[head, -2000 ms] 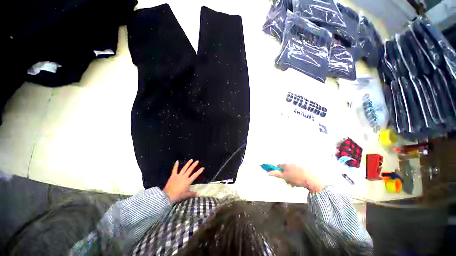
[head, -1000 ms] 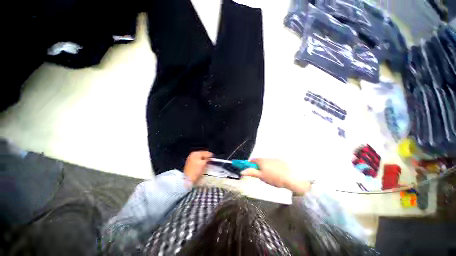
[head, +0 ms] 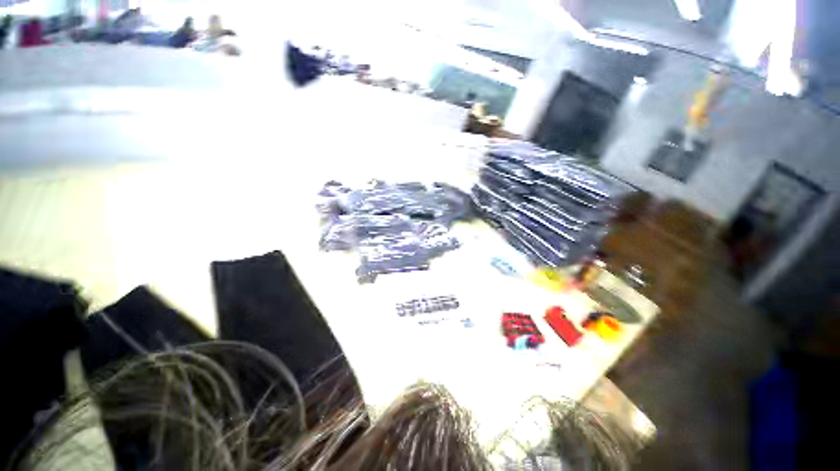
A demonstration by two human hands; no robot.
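Note:
Black trousers point(head: 267, 299) lie on the cream table at the lower left, legs pointing away from me. Their near part is hidden behind strands of my hair. A printed poly bag point(head: 427, 305) with dark lettering lies flat right of the trousers. Neither of my hands can be seen; the lower edge is filled with hair and blur. The teal air gun is not visible either.
A loose heap of bagged trousers point(head: 391, 225) lies beyond the bag, a tall stack point(head: 548, 198) to its right. A checked item point(head: 521, 328), a red box point(head: 562, 325) and a yellow-orange item point(head: 602, 324) sit near the right corner. A black heap point(head: 37, 350) is at far left.
The view has swung up and to the right, showing the room and walls. The trousers now sit lower left. Both hands and the teal air gun have gone from sight.

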